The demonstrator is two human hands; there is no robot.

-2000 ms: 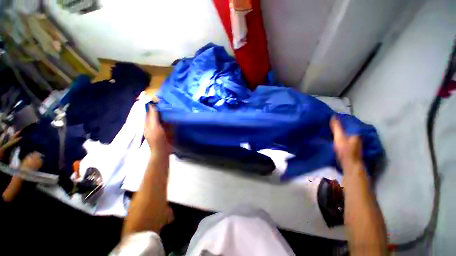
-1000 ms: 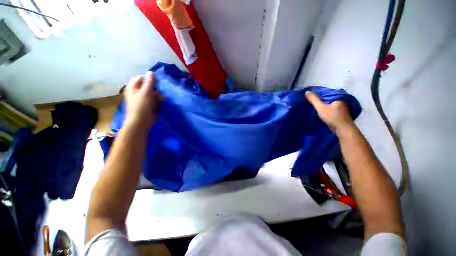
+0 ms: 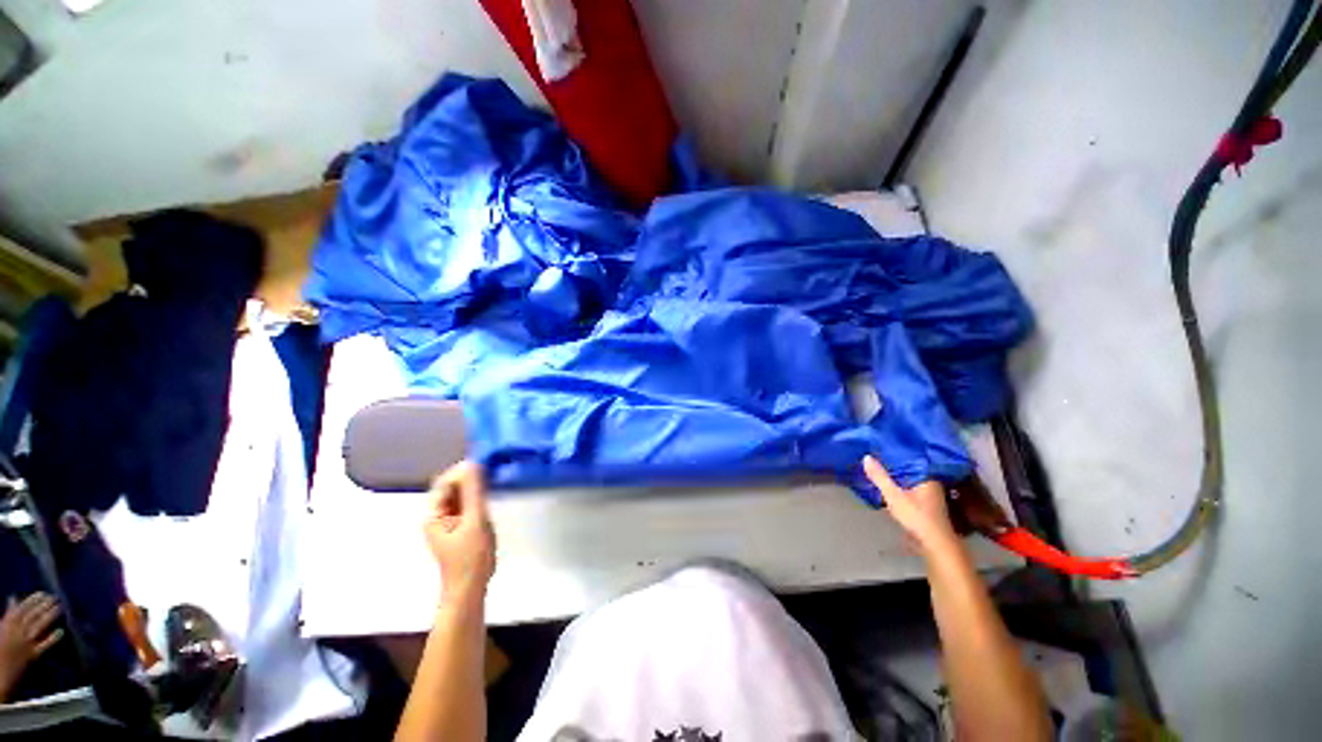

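A blue garment piece (image 3: 667, 399) lies stretched over the grey sleeve board (image 3: 399, 444), whose rounded left end shows bare. My left hand (image 3: 461, 525) pinches the piece's near left corner. My right hand (image 3: 911, 505) grips its near edge at the right. The near edge runs straight between both hands. The steam iron (image 3: 977, 510) stands at the right end of the table, mostly hidden behind my right hand and the cloth.
Blue garments (image 3: 486, 218) are heaped behind the board. Navy garments (image 3: 138, 384) and white cloth (image 3: 261, 536) lie left. A red padded board (image 3: 616, 102) leans on the wall. A steam hose (image 3: 1200, 392) hangs right. Another person's hand (image 3: 26, 631) is at the far left.
The blue piece was held up between both hands and is now lowered over the board, its near edge pulled straight. The board's rounded end has come into view.
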